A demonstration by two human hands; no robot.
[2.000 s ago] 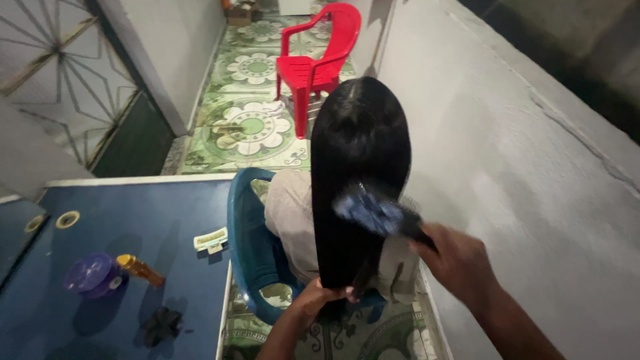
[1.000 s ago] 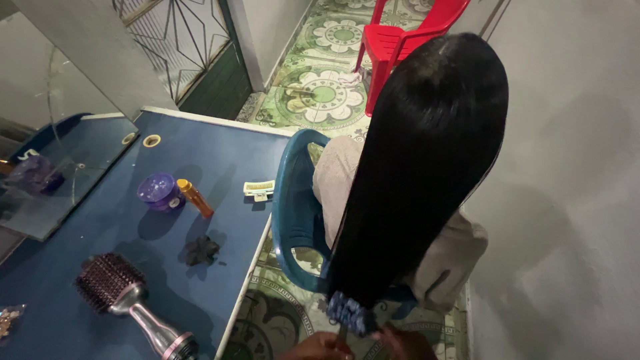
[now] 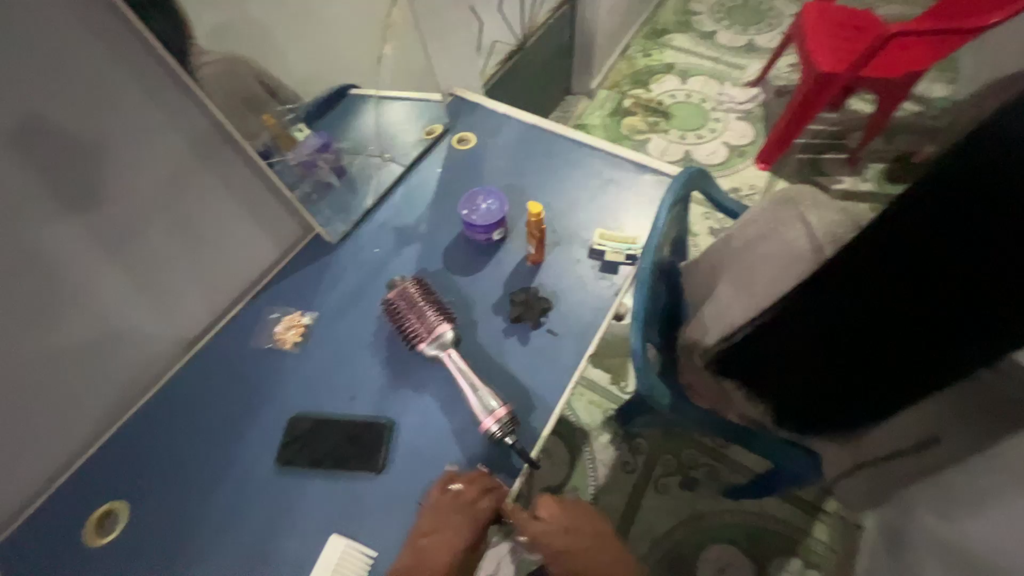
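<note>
At the bottom, by the table's edge, my left hand (image 3: 460, 512) and my right hand (image 3: 560, 532) are close together with fingers curled; blur hides what lies between them. Just above them rests a pink and silver hot-air round brush (image 3: 472, 384), its cord end at the table edge. A white comb (image 3: 346, 556) is at my left hand's left, near a black smartphone (image 3: 336, 442). On the right, a seated person's long dark hair (image 3: 888, 280) hangs over the back of a blue plastic chair (image 3: 652, 320). The bristle brush seen earlier is not visible.
The blue table (image 3: 216, 432) holds a purple jar (image 3: 483, 214), an orange bottle (image 3: 535, 234), a black flower-shaped item (image 3: 529, 306), a small box (image 3: 615, 246) and a plastic packet (image 3: 290, 330). A mirror (image 3: 376, 152) borders it. A red plastic chair (image 3: 848, 64) stands behind.
My hands have left the person's hair and are now at the table's edge. The brush with blue on it is no longer in sight. The view has swung left to the table.
</note>
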